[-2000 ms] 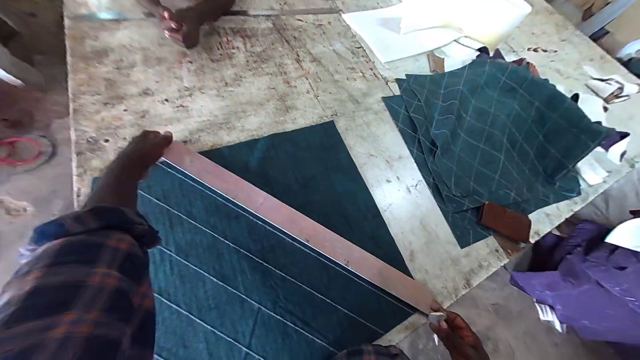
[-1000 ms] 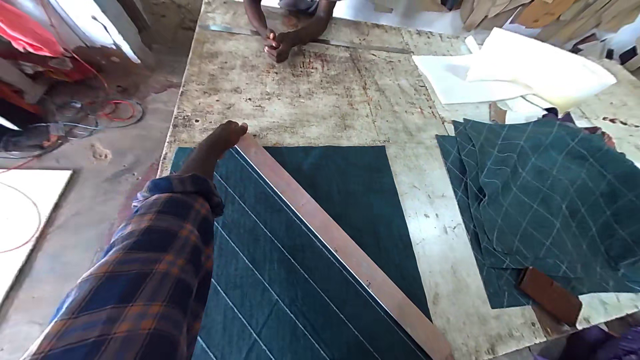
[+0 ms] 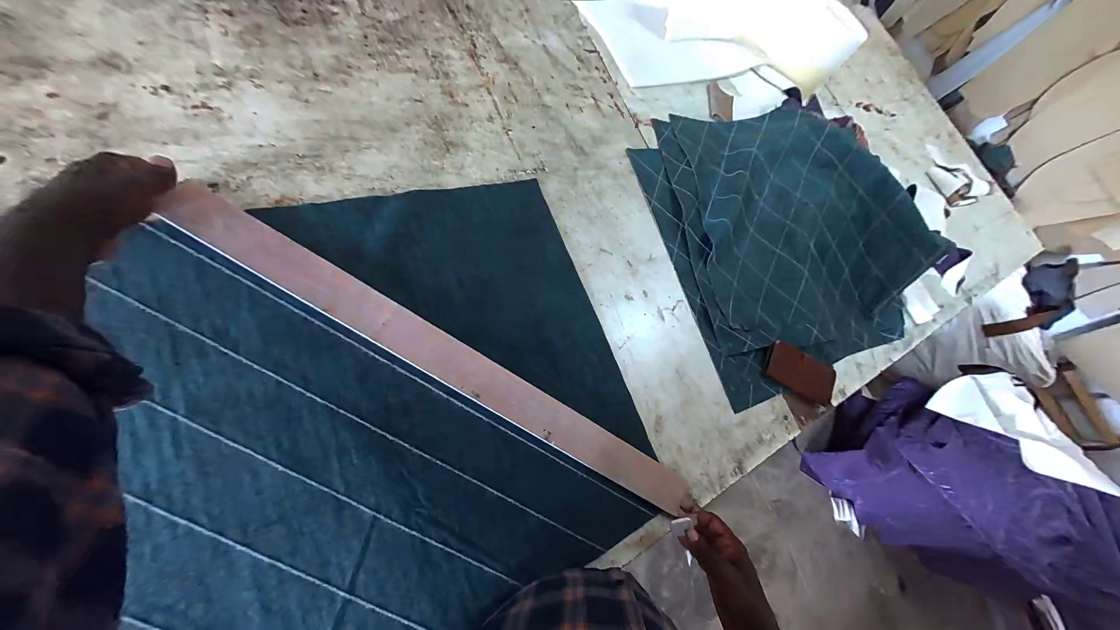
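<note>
A dark green cloth (image 3: 455,271) lies on the worktable, marked with several parallel white lines. Diagonally across it rests a long, flat pinkish straightedge (image 3: 394,332). My left hand (image 3: 105,206) holds the straightedge's upper-left end, its fingers partly blurred. At the lower-right end, by the table edge, my right hand (image 3: 713,538) pinches a small white piece, which looks like tailor's chalk (image 3: 682,527), and its fingertips touch the straightedge. A thin white line runs along the straightedge's lower side.
Stacked green cloths (image 3: 787,219) with crossed white lines lie to the right, a brown block-like object (image 3: 800,374) at their corner. White sheets (image 3: 700,44) lie at the back of the worktable (image 3: 350,96). Purple material (image 3: 945,499) is beyond the table edge, at right.
My right hand, out of view one second ago, is visible again at the straightedge's lower end. The view has turned, and the other person's hands at the back are out of it.
</note>
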